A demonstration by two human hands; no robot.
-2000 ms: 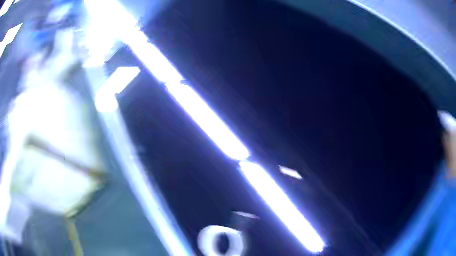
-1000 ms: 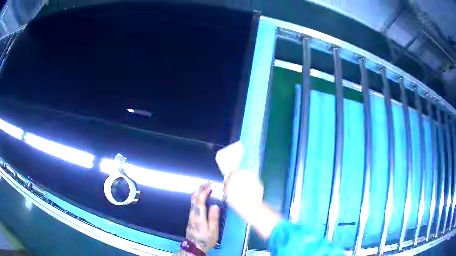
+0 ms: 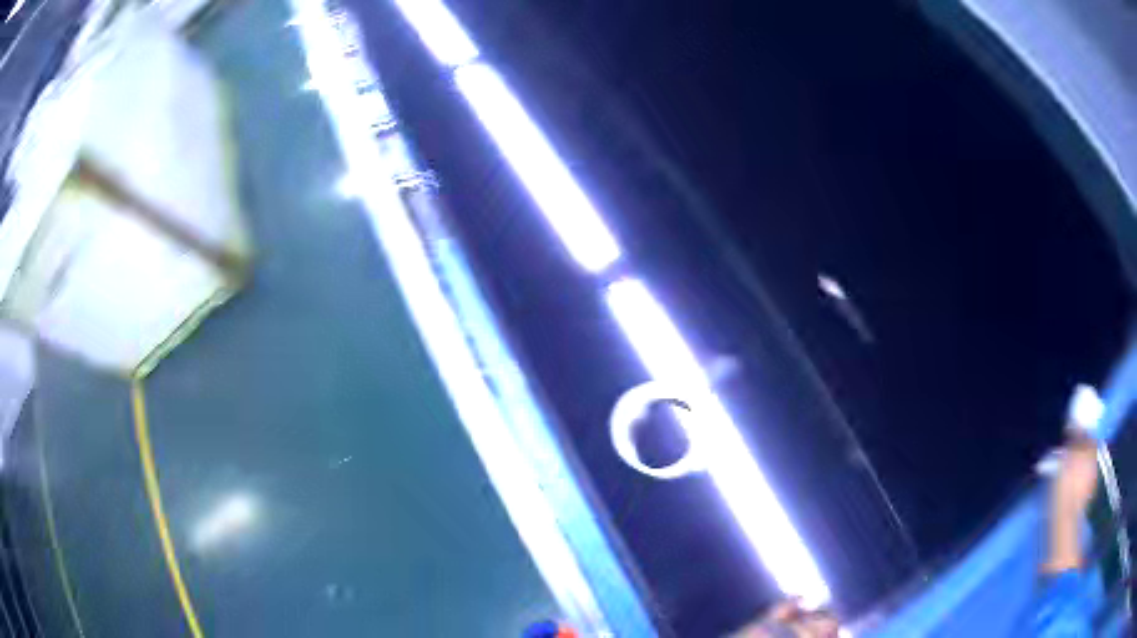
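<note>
The glossy black panel [image 3: 773,187] lies flat, reflecting ceiling lights as white bars. A blue strip [image 3: 973,573] runs along its right end. My right hand [image 3: 1070,505] is at the far right over this strip, closed around a small white cloth or paper [image 3: 1086,409]. My left hand [image 3: 792,621] is blurred and cut off by the bottom edge at the panel's near corner; its fingers are unclear. A white tape roll [image 3: 627,430] lies on the panel. A thin pen or blade with a pale tip [image 3: 850,309] lies farther right.
A long white side rail [image 3: 430,318] runs along the panel's left side. Beyond it are the green floor [image 3: 324,499], a yellow line [image 3: 160,511] and a large white wrapped block [image 3: 137,199]. A small red and blue thing [image 3: 549,629] shows at the bottom edge.
The view has swung left, so the rollers are out of the picture and the floor shows. My right hand has moved farther along the blue strip, away from my left hand.
</note>
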